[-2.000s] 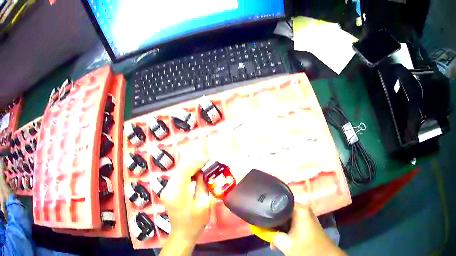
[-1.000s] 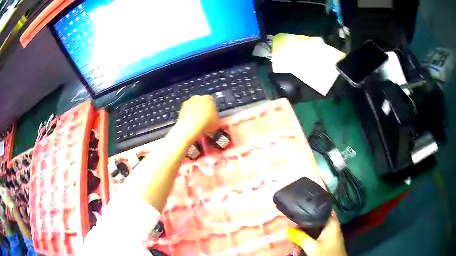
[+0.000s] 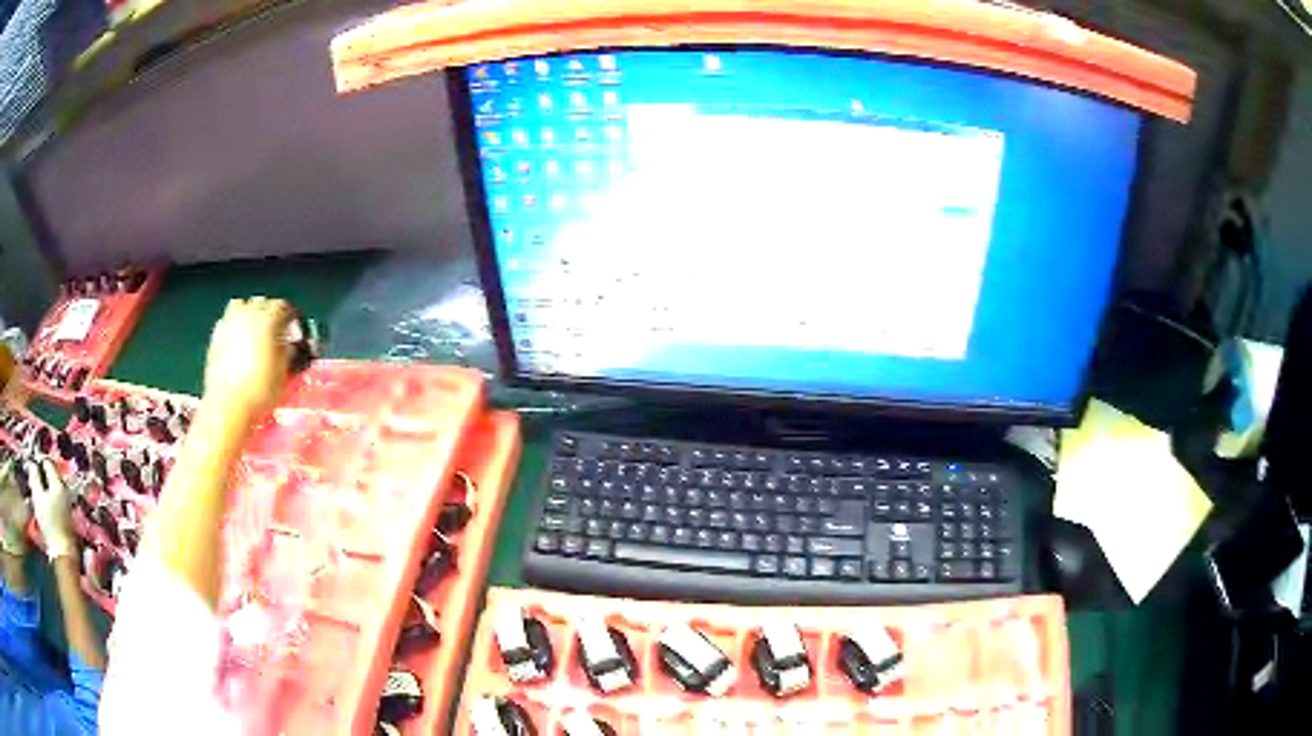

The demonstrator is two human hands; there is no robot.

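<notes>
My left hand (image 3: pixel 252 352) is at the far back corner of the stacked source trays (image 3: pixel 345 503), its fingers closed on a dark smartwatch (image 3: pixel 299 342). My right hand and the scanner are out of the picture. The pink tray (image 3: pixel 978 647) in front of me is cut off by the bottom edge. Its back row holds several smartwatches (image 3: pixel 695 657) with dark and white bands, and more show below at its left. Watches also show between the layers of the stacked trays.
A monitor (image 3: pixel 806 230) with a salmon foam strip (image 3: pixel 763 26) on top stands behind the keyboard (image 3: pixel 777 518). Paper sheets (image 3: pixel 1130 496) and a mouse (image 3: pixel 1079 558) lie right. At left, a co-worker's gloved hands (image 3: pixel 51 511) are over another watch tray (image 3: pixel 123 460).
My view has turned up and left. My left hand has moved from the front tray's back row to the stacked trays and now holds a watch. My right hand and the scanner have left the picture.
</notes>
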